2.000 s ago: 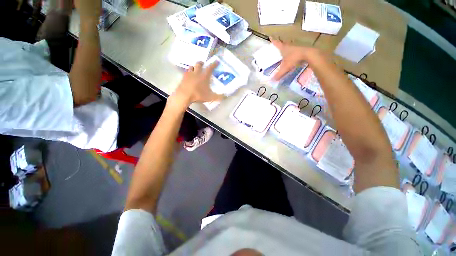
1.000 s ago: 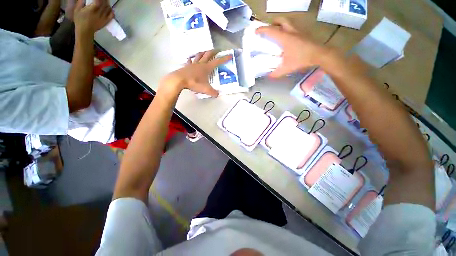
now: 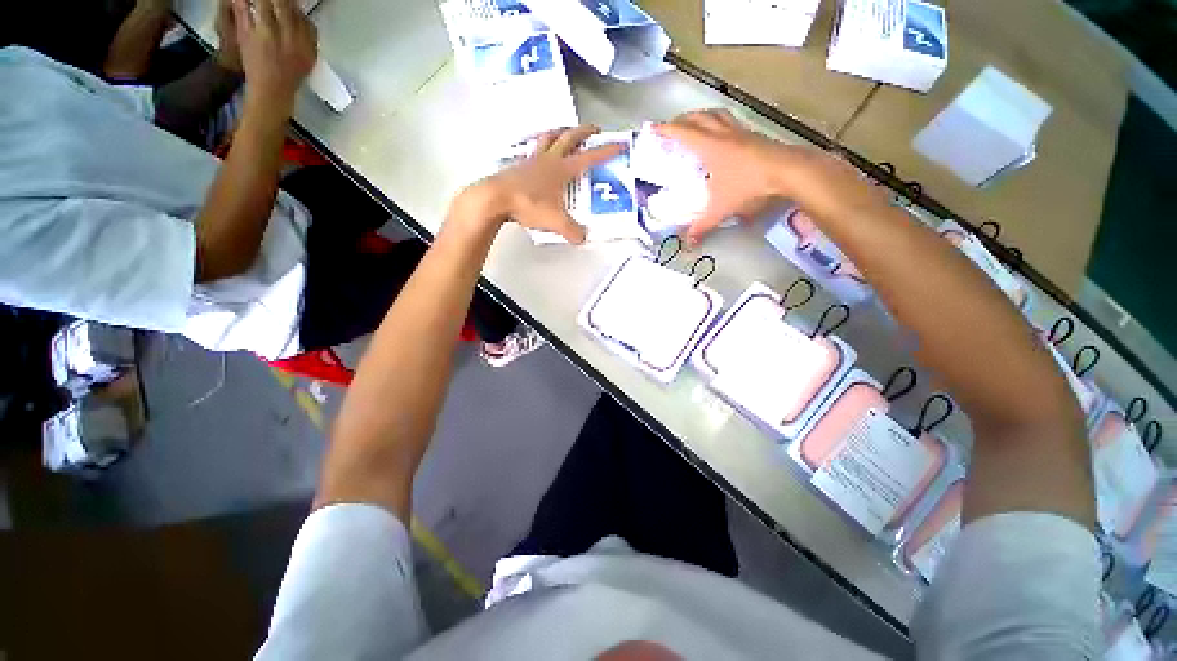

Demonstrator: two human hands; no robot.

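My left hand [image 3: 549, 187] holds a white carton with a blue picture [image 3: 604, 194] from its left side, just above the table. My right hand [image 3: 723, 168] holds a tray unit [image 3: 669, 178] at the carton's right end. The two touch or overlap there; how far the tray is inside is hidden by glare and fingers. Tray units with pink edges, white slips and black loops lie to the right, the nearest one [image 3: 649, 314] just below my hands.
Opened cartons [image 3: 516, 58] lie beyond my left hand. Brown cardboard [image 3: 852, 123] at the far side bears a filled carton [image 3: 887, 41] and loose white slips [image 3: 985, 127]. A person in a white shirt [image 3: 97, 194] sits at left. The table's dark edge [image 3: 723, 478] runs diagonally nearest me.
My right hand has brought the tray unit from the right side of the table to the carton. My left hand has turned the carton so its end faces my right hand.
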